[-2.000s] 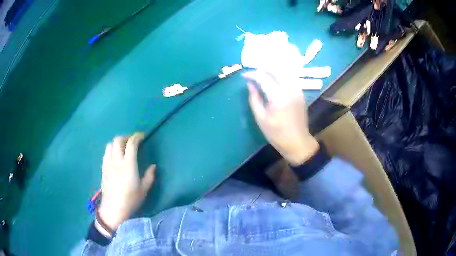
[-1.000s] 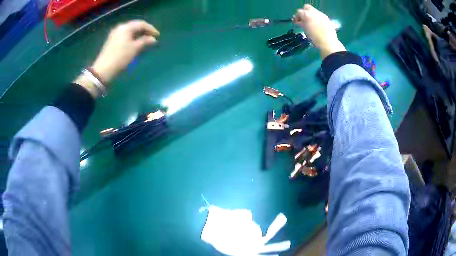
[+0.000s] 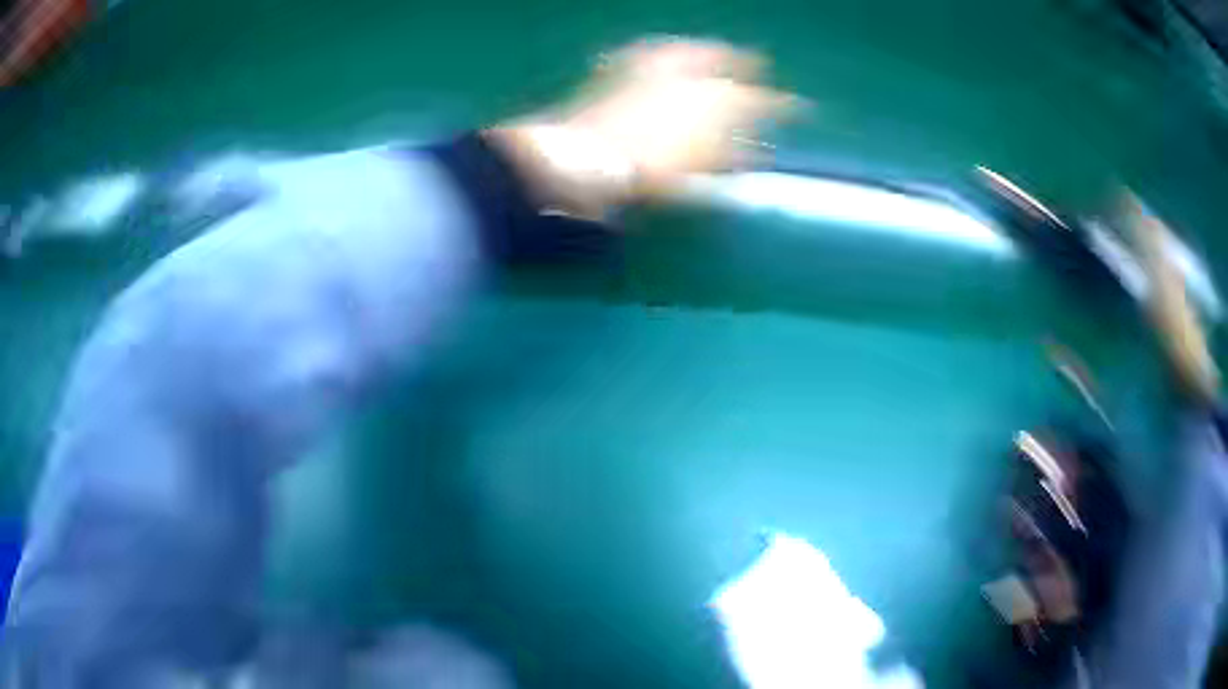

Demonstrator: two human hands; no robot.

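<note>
The frame is strongly blurred. My left hand (image 3: 660, 121) is stretched over the middle of the green bench (image 3: 606, 417); its fingers point right, and I cannot tell whether it holds anything. My right hand (image 3: 1169, 289) is at the far right, smeared, beside dark cables with a copper streak; its grip is unclear. A pile of black cables with copper terminals (image 3: 1050, 471) lies below it, partly behind my right sleeve.
A white work glove (image 3: 808, 619) lies on the bench near the bottom edge. A red object (image 3: 41, 34) shows at the top left corner. A blue patch (image 3: 11, 565) shows at the left edge. Bright light reflects on the bench.
The view has swung, so the cable pile and glove appear further right. My left hand has moved right across the bench from the upper left. My right hand now appears at the right edge.
</note>
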